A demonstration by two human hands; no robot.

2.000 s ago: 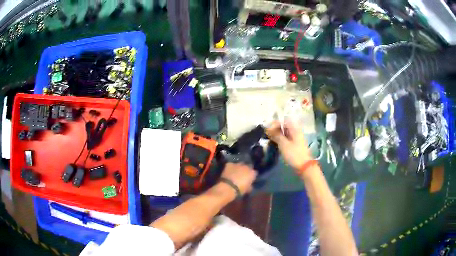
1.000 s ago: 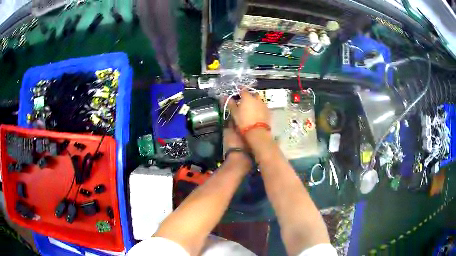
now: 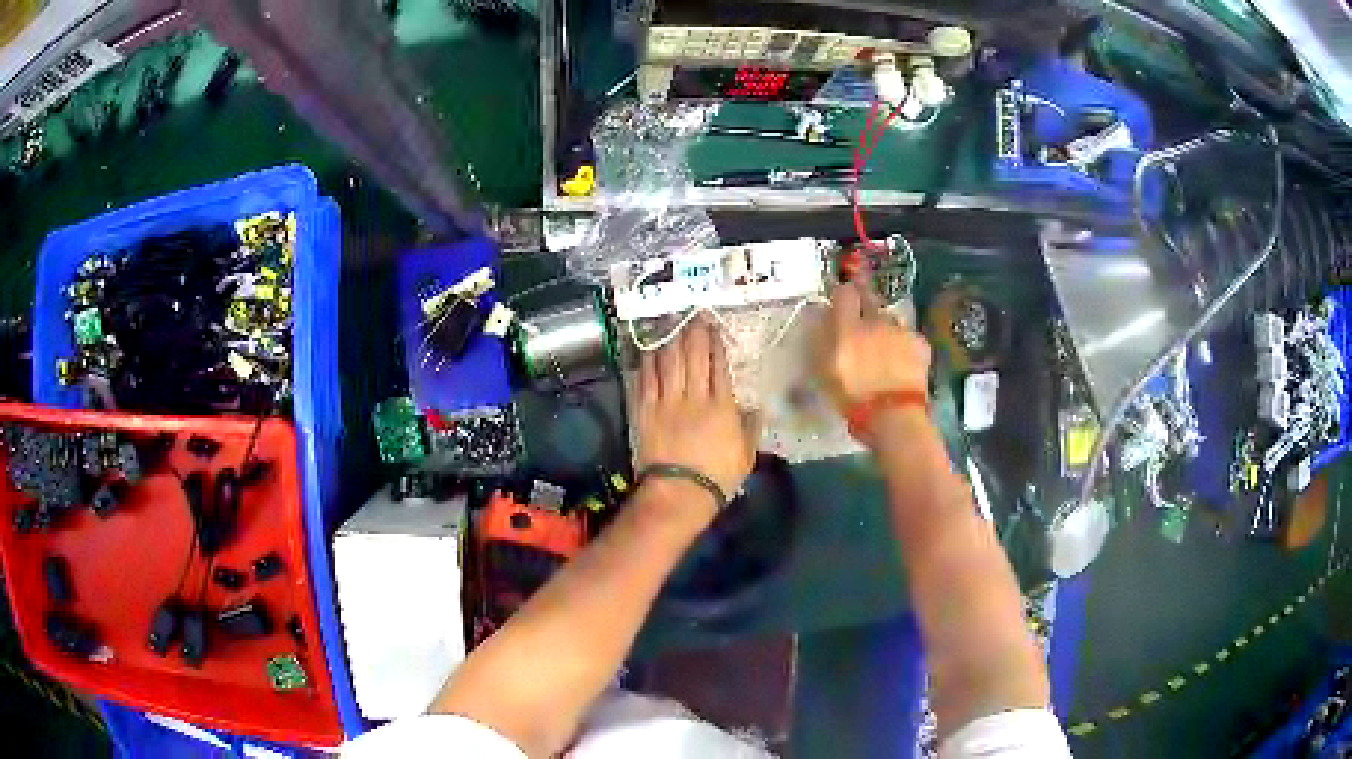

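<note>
A beige board (image 3: pixel 786 400) lies in front of me with a white socket-like strip (image 3: pixel 719 282) along its back edge. Thin white cords (image 3: pixel 771 344) run from the strip over the board. My left hand (image 3: pixel 694 412) lies palm down on the board's left part, fingertips just below the strip, holding nothing visible. My right hand (image 3: pixel 878 353) is at the board's right side, a finger reaching onto a small red part (image 3: pixel 854 263) at the back right corner. The fingertip hides much of that part, and whether the hand grips anything is unclear.
A red tray (image 3: pixel 126 578) of black parts overlaps a blue bin (image 3: pixel 319 371) at left. A white box (image 3: pixel 401 593) and an orange multimeter (image 3: pixel 522 527) stand left of my left forearm. A meter with red digits (image 3: pixel 759 83) is behind. Solder-like spool (image 3: pixel 567 353) is left of the board.
My hands were together over a black item, then at the strip's left end. Now they are apart: the left flat on the board, the right moved to the red part. The view has shifted.
</note>
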